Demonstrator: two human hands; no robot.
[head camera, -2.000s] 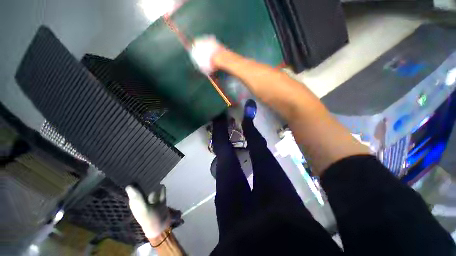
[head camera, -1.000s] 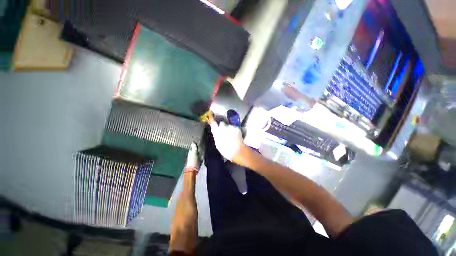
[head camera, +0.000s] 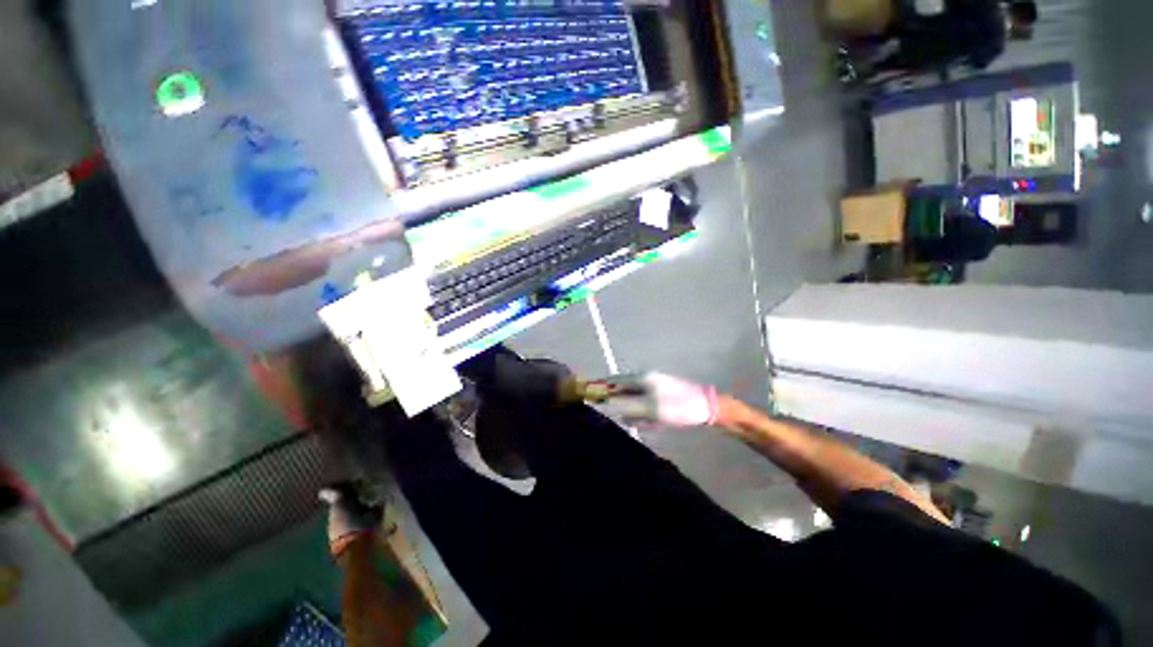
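My right hand (head camera: 677, 399), in a white glove, is at the centre right, closed round a small dark tool with a yellowish part (head camera: 584, 389) that points left across my legs. The tool is blurred. My left hand (head camera: 354, 516), gloved and in shadow, is low on the left beside the end of a dark ribbed separator (head camera: 209, 506). I cannot tell whether it grips anything. A blue circuit board (head camera: 506, 63) with rows of small white parts lies in the opening of the inspection machine (head camera: 272, 164).
A black keyboard (head camera: 537, 263) is on the shelf below the opening, with white paper (head camera: 398, 339) at its left. Green mat (head camera: 127, 417) lies at the left. A blue board edge (head camera: 307, 626) shows at the bottom. Long white casing (head camera: 936, 379) stands at the right; a person (head camera: 955, 28) is behind.
My view has turned towards the machine, which now fills the upper left. My right hand has moved away from the mat's edge with the tool. My left hand remains near the ribbed separator.
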